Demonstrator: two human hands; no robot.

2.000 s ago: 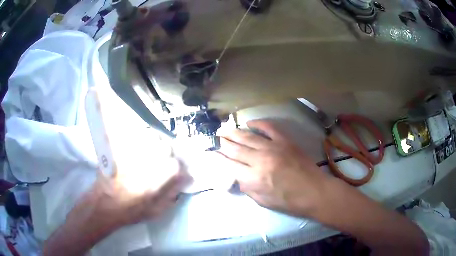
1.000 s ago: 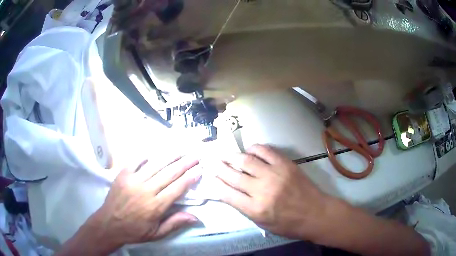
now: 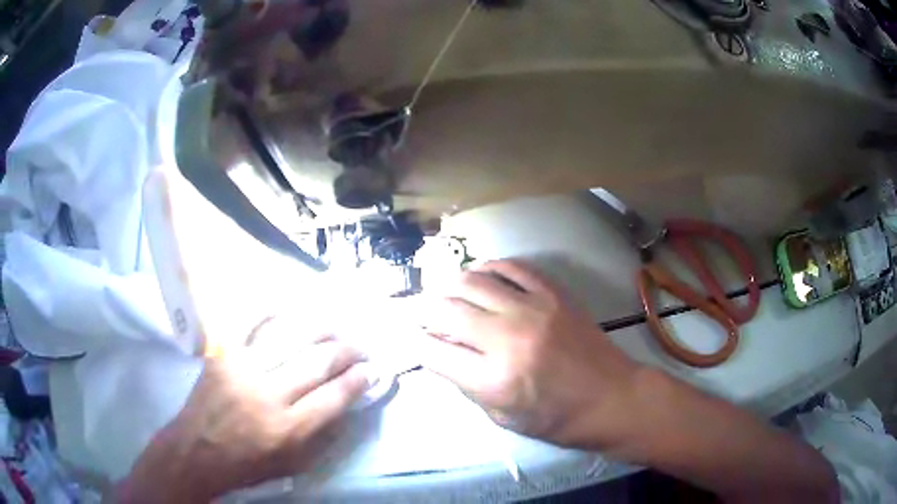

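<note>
A white garment piece (image 3: 84, 212) lies bunched left of the sewing machine and runs under the bright light towards the needle. A small white part with a dark edge (image 3: 382, 390) lies in front of the presser foot (image 3: 401, 280). My left hand (image 3: 266, 404) is on the white cloth at lower left, fingers bent near the small part; glare washes out its fingertips. My right hand (image 3: 521, 359) lies on the cloth just right of and in front of the presser foot. Whether either hand pinches cloth is hidden by glare.
The beige-brown machine head (image 3: 590, 118) spans the top. A white oval lamp (image 3: 172, 261) stands left of the needle. Scissors with orange-red handles (image 3: 700, 295) lie right of my right hand, beside a green-rimmed tin (image 3: 814, 268). A ruler scale (image 3: 472, 490) runs along the front edge.
My left hand's fingers have drawn in from lying spread flat, and its thumb is less visible. My right hand has moved slightly up and left. The small part's dark edge is now curved.
</note>
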